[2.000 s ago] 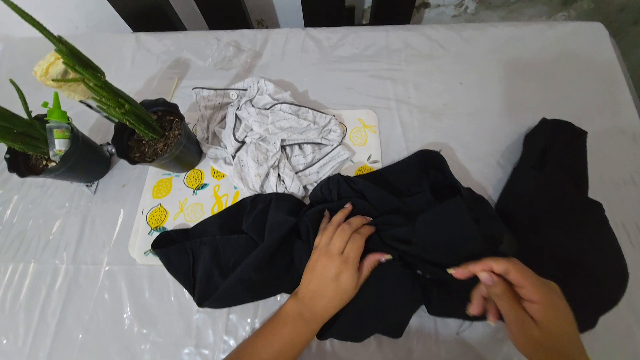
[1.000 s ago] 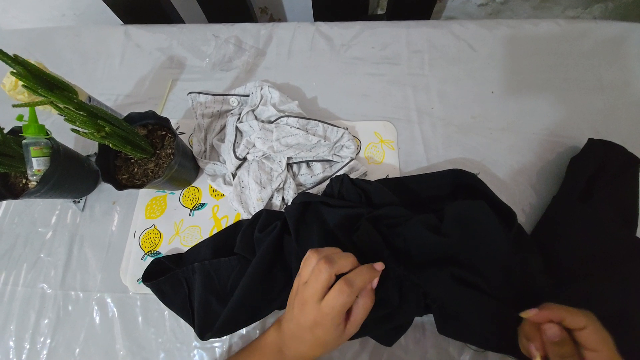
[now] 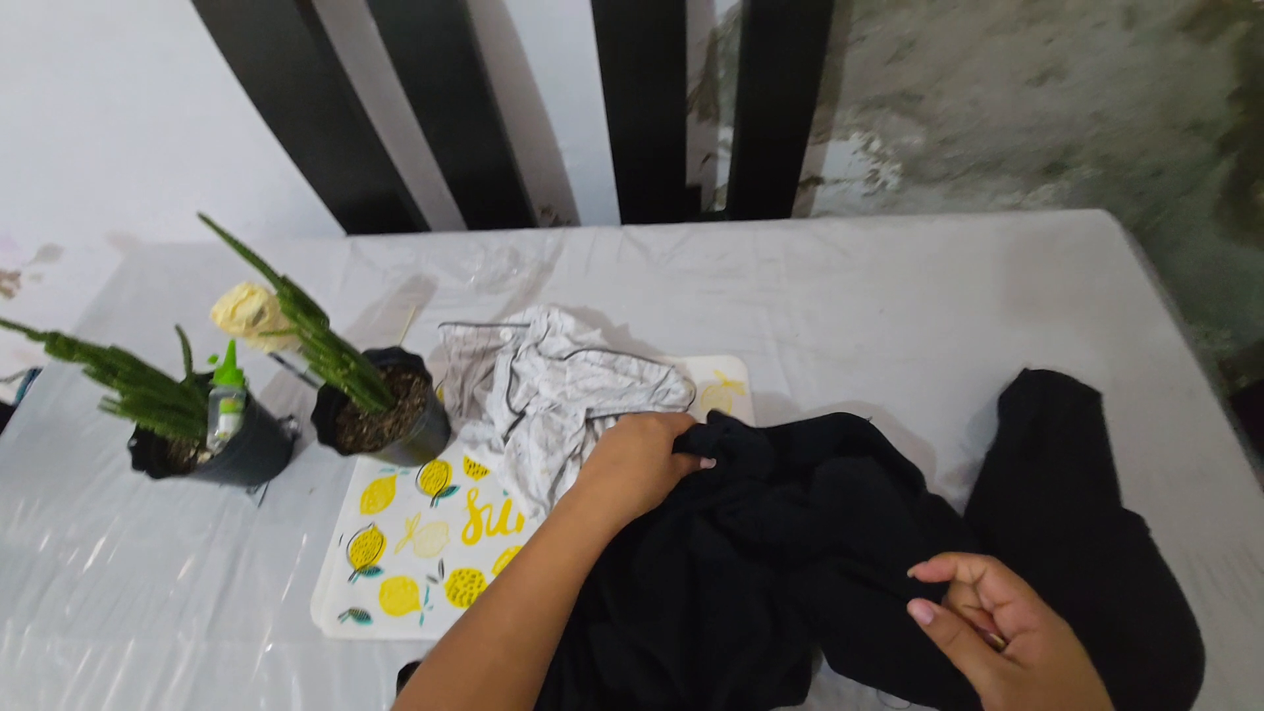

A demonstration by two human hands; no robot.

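A black cloth garment (image 3: 849, 523) lies bunched over the near side of the table and partly over a lemon-print placemat (image 3: 395, 583). My left hand (image 3: 642, 464) pinches its upper left edge between thumb and fingers. Over the lower right of the cloth is my right hand (image 3: 997, 622), thumb and index finger apart, with nothing seen between them. A crumpled white patterned garment with dark piping (image 3: 553, 385) rests on the placemat, just beyond my left hand. Another black cloth part (image 3: 1076, 553) extends at the right; whether it is one piece with the rest is unclear.
Two potted cactus-like plants, one in a black pot (image 3: 434, 434) and one in another pot (image 3: 262, 449), stand at the left. A small green-capped bottle (image 3: 226, 405) sits in the left pot. Dark chair slats (image 3: 642, 109) rise behind the plastic-covered table (image 3: 889, 286).
My left hand has moved from the middle of the black cloth to its upper left edge and taken hold there. That part of the cloth is pulled off the placemat's left portion. The view has tilted up.
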